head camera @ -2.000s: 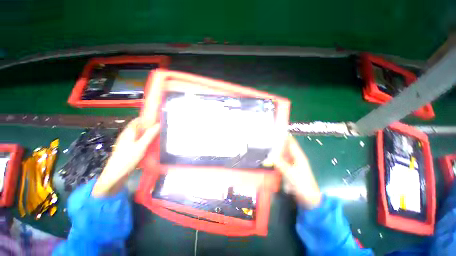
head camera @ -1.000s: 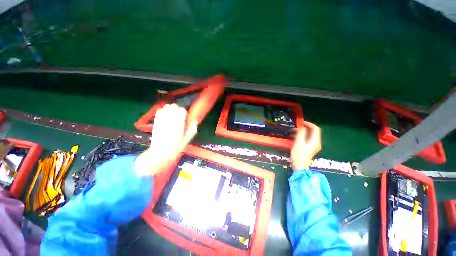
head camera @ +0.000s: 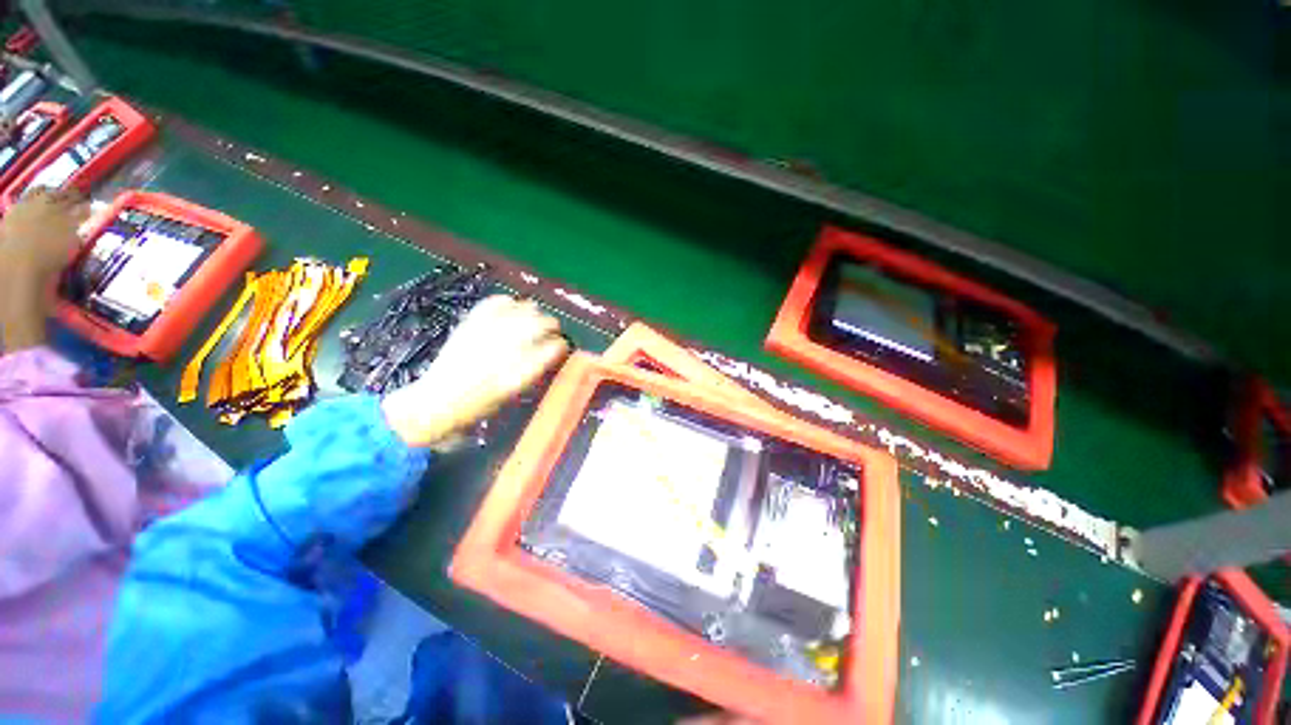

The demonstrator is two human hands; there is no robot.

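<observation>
An open tablet with a large bright battery lies in a red foam tray in front of me, tilted towards the viewer's left. Part of another red tray edge shows behind its upper left side. My left hand is at the right side of the tangled pile of black flex cables, beside the tray's upper left corner. Its fingers are curled and bunched; whether they hold a cable cannot be made out. My right hand is not clearly visible; a small blurred skin-toned patch shows at the bottom edge below the tray.
Orange flex cables lie left of the black pile. Another trayed tablet is beside a pink-sleeved person. A tray sits on the green belt beyond the rail. Tweezers lie at right, near another tray.
The view has swung left. My left hand has left the tray at the belt and moved to the black pile. My right hand has left the belt tray and dropped out of clear view.
</observation>
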